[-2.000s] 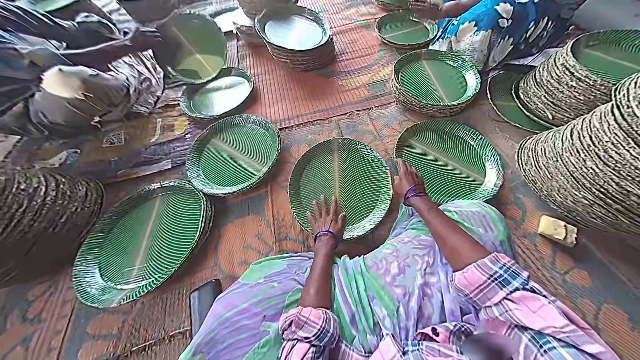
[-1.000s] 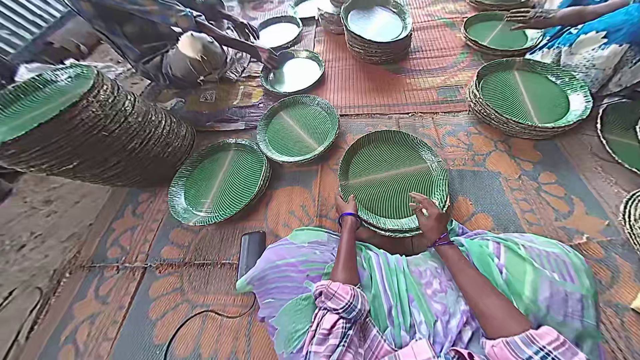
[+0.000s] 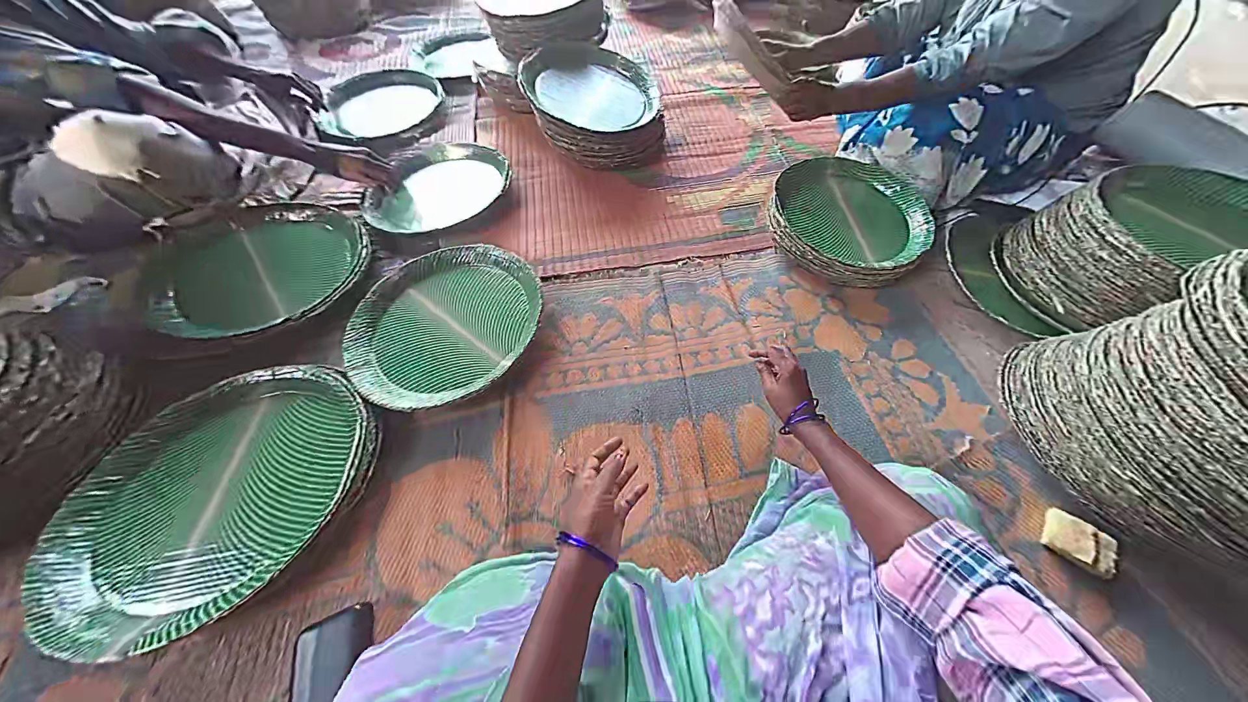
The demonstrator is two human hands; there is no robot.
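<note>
My left hand (image 3: 602, 495), with a purple bangle, hovers over the orange and grey patterned mat (image 3: 673, 390), fingers apart and holding nothing. To its right my right hand (image 3: 783, 382), also empty with loosely bent fingers, is above the same mat. Nearest to my left hand is a green leaf-patterned plate (image 3: 444, 327) on the left. A small stack of larger green plates (image 3: 195, 507) lies at the lower left. Ahead on the right stands a short stack of green plates (image 3: 853, 219).
Tall plate stacks (image 3: 1141, 400) rise at the right, beside a yellow block (image 3: 1079, 541). A dark phone-like object (image 3: 331, 653) lies near my left knee. One person's hand (image 3: 366, 168) touches a shiny plate (image 3: 439, 193); another person sits at the upper right.
Both hands were on green plates in front of me; now they are empty, and those plates are gone from that spot. Another green plate now lies at the left, near the person there.
</note>
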